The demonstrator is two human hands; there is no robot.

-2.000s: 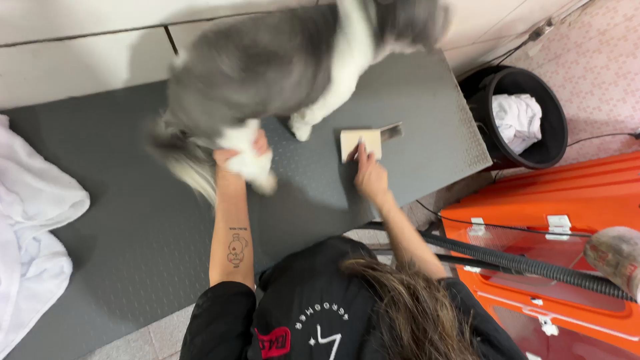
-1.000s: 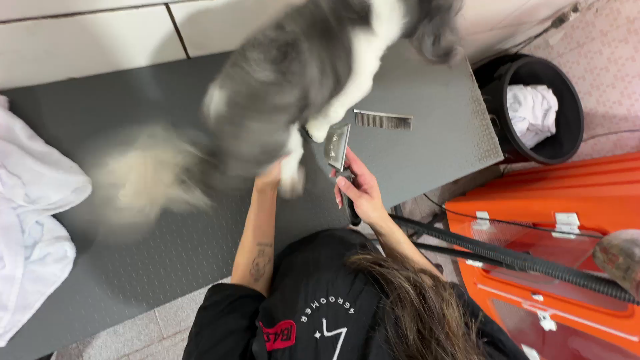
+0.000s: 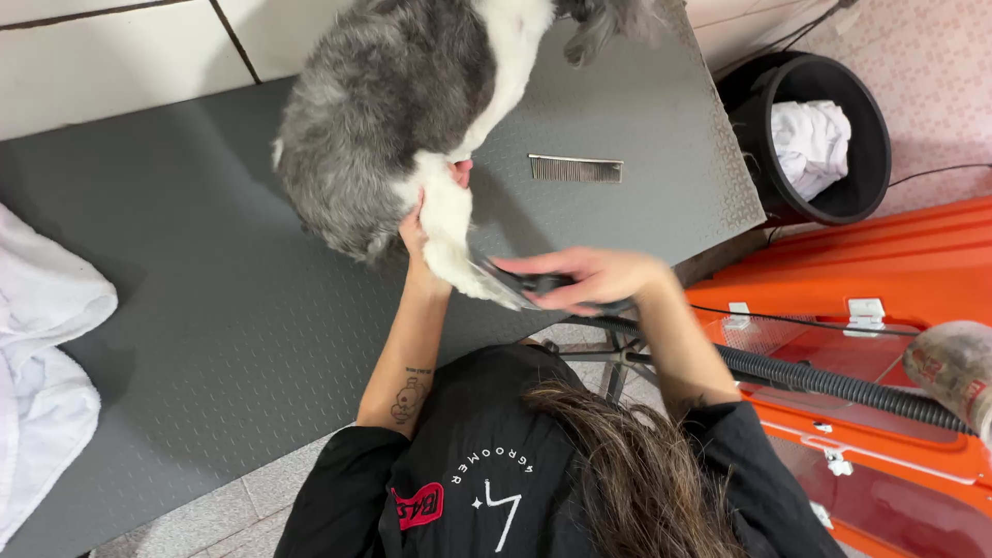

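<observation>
A grey and white dog [image 3: 387, 101] stands on the grey textured grooming table [image 3: 194, 310], its head partly cut off at the top. My left hand [image 3: 422, 221] is around the upper part of its white hind leg [image 3: 446, 225], with fingertips showing on the far side. In my right hand [image 3: 585, 279] is a slicker brush [image 3: 500, 283] with a black handle, blurred by motion, its head against the lower leg near the paw. A metal comb [image 3: 577, 169] lies on the table to the right of the dog.
White towels [image 3: 46, 310] lie at the table's left. Beyond the right end stands a black bin [image 3: 868, 147] holding a white cloth [image 3: 810, 147]. Orange cages [image 3: 852, 271], a ribbed hose [image 3: 821, 380] and a cable are at the right. A tiled wall [image 3: 116, 62] borders the far side.
The brush has moved from upright beside the dog to the lower hind leg. The dog's raised pale tail no longer shows out to the left. The comb, earlier under my right hand, lies uncovered.
</observation>
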